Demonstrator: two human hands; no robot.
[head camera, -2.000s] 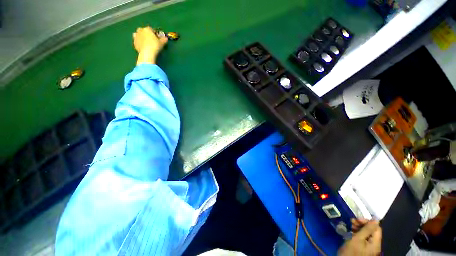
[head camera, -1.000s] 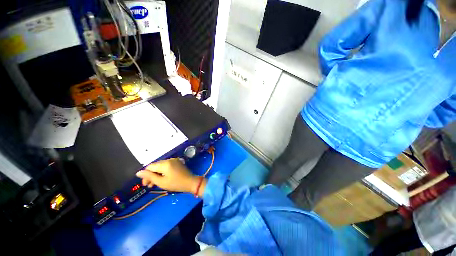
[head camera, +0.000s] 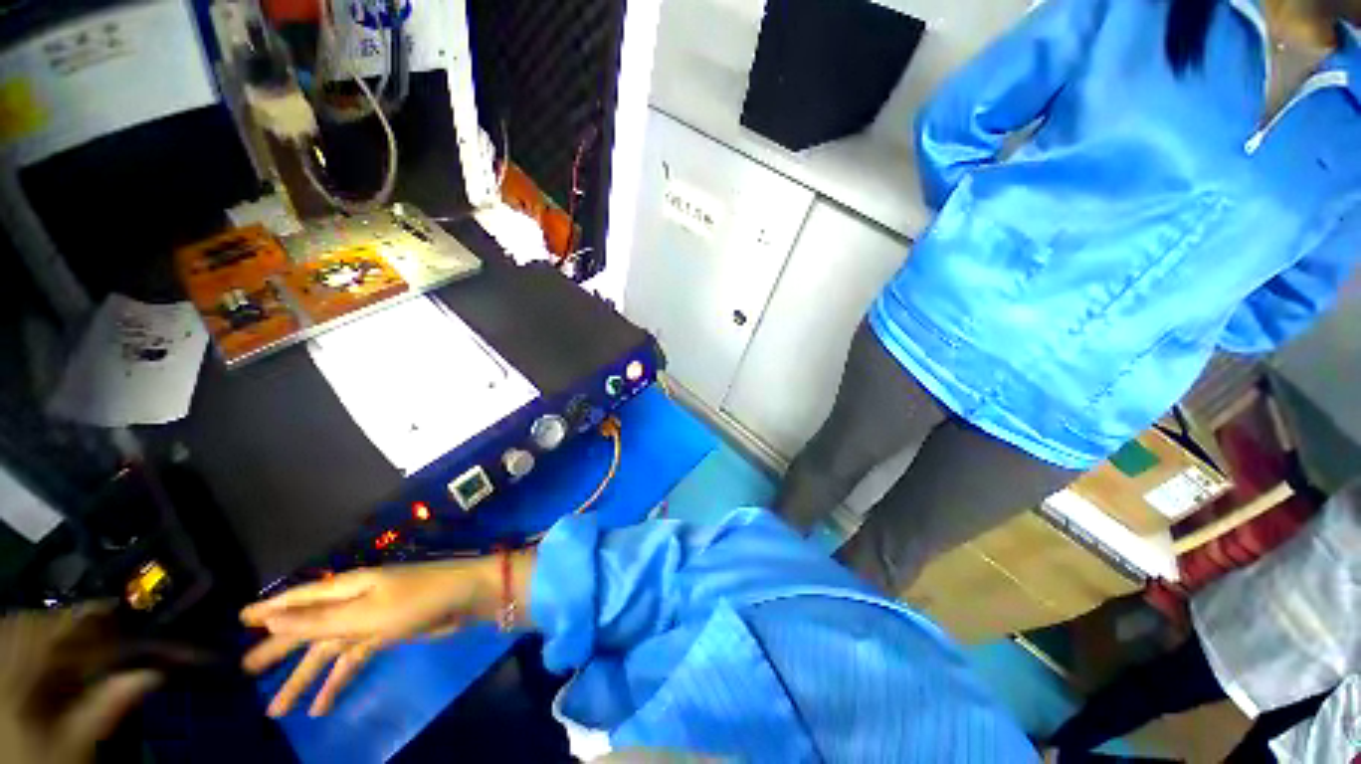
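My right hand is over the front of the machine panel, palm down, fingers spread, holding nothing. My left hand is blurred and cut off by the lower left edge; whether it holds anything cannot be told. Orange fixture blocks with dark and silvery parts in them sit on a silver-grey plate. The press head stands behind them. A gold-coloured piece shows in the dark tray area beyond my left hand.
A white paper sheet lies on the black machine top. A curled printed sheet is left of the fixtures. An orange cable loops below the panel. A person in blue stands at the right by grey cabinets and cardboard boxes.
My right hand has moved left along the panel and its fingers have spread. My left hand has come into view at the lower left. The bright light under the press head is gone.
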